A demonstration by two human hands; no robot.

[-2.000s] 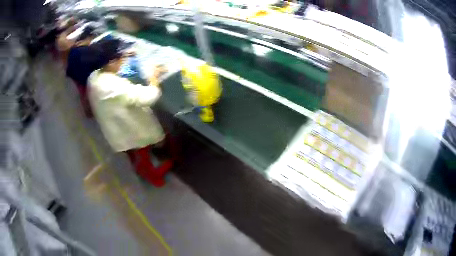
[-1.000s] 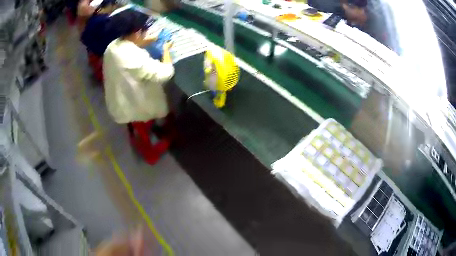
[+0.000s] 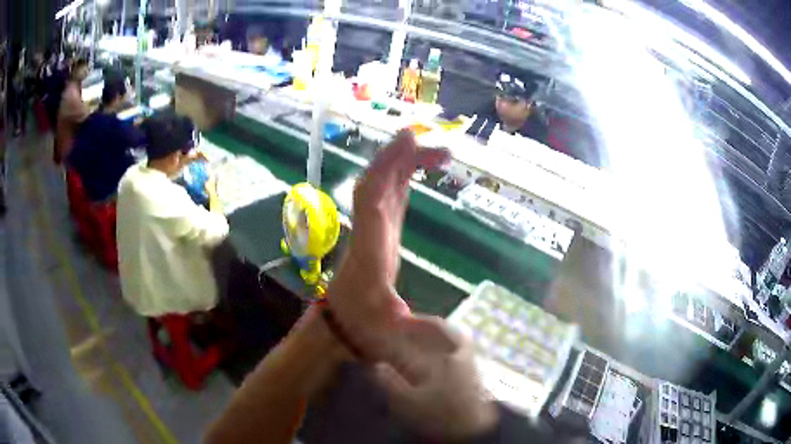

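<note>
My left hand is raised in front of me, empty, with its fingers up and bent at the tips. A dark red beaded bracelet is around its wrist. My right hand is blurred, low in the middle, against the left wrist and heel of the hand; its fingers and any hold on the bracelet cannot be made out. A white blister tray with yellow-edged pieces lies beyond it on the bench. To its right are a sheet of black rectangles and a white liner sheet.
Another pocketed tray lies at the lower right. A yellow fan stands on the bench. A person in a cream top sits left on a red stool. The green conveyor runs behind. Another person is across the line.
The view has tilted up and shows more of the far side. Both my hands have come into the middle; a second ago only a blurred hand-like shape showed at the bottom left.
</note>
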